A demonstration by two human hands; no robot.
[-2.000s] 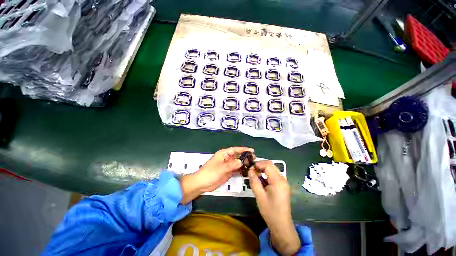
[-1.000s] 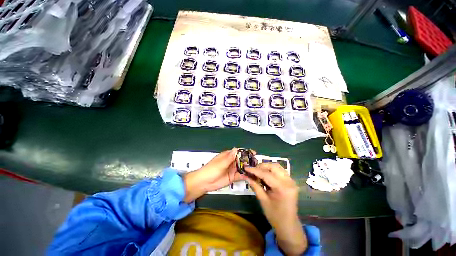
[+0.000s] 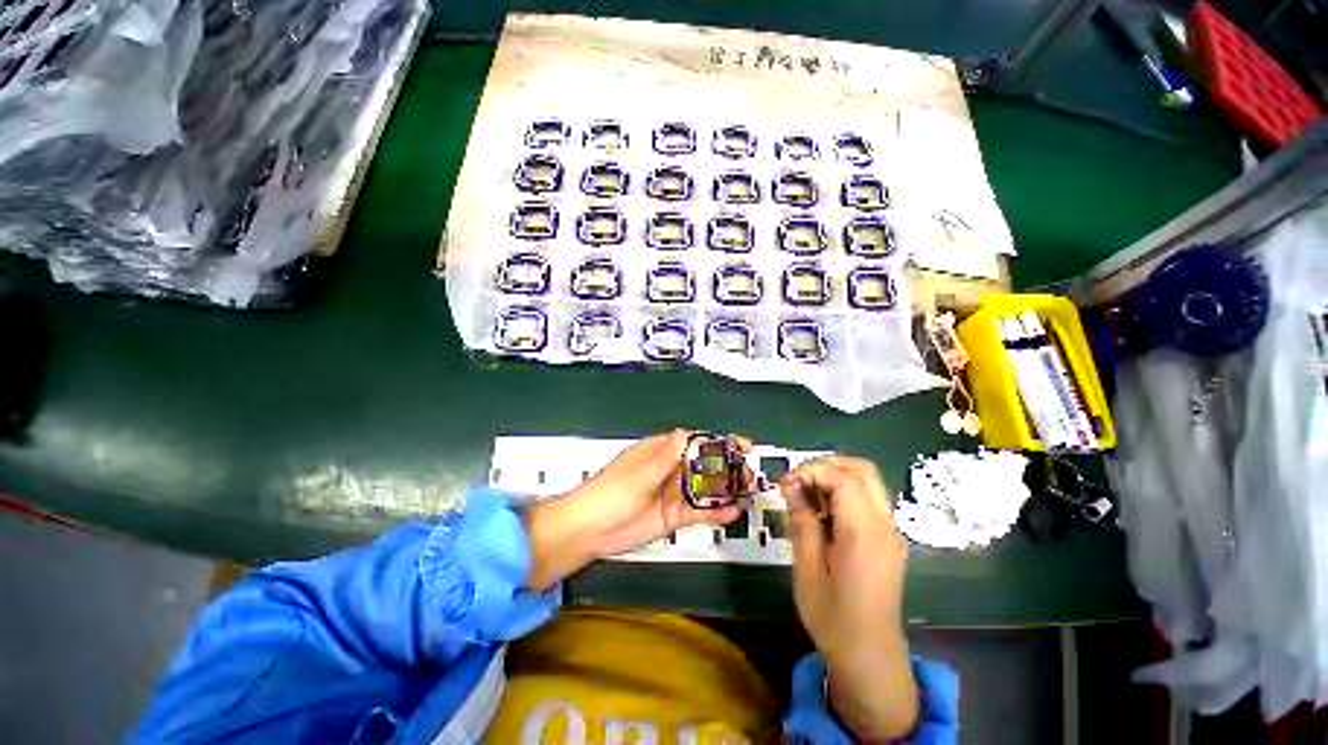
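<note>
My left hand (image 3: 637,499) holds a dark rounded-square watch housing (image 3: 712,473), gold and yellow inside, above the white adhesive strip (image 3: 562,463). My right hand (image 3: 849,542) is just right of it, fingertips pinched together; a small pale and dark bit shows at the tips, too blurred to name. The strip lies flat on the green bench near my body, with small dark marks at left and dark pieces or openings at right. My hands hide its middle. Rows of similar housings lie on a white translucent parts tray (image 3: 626,357) behind.
The tray rests on a tan backing board (image 3: 641,47). Film-wrapped stacked trays (image 3: 190,160) stand left. At right are a yellow bin (image 3: 998,415) with white marker pens, a small charm (image 3: 947,342), a heap of discarded liners (image 3: 964,498), a blue-purple round object (image 3: 1202,307) and hanging whitish plastic film (image 3: 1187,480).
My right hand has moved right, away from the housing. The housing in my left hand now shows its inside more openly, and more of the strip's right end is visible.
</note>
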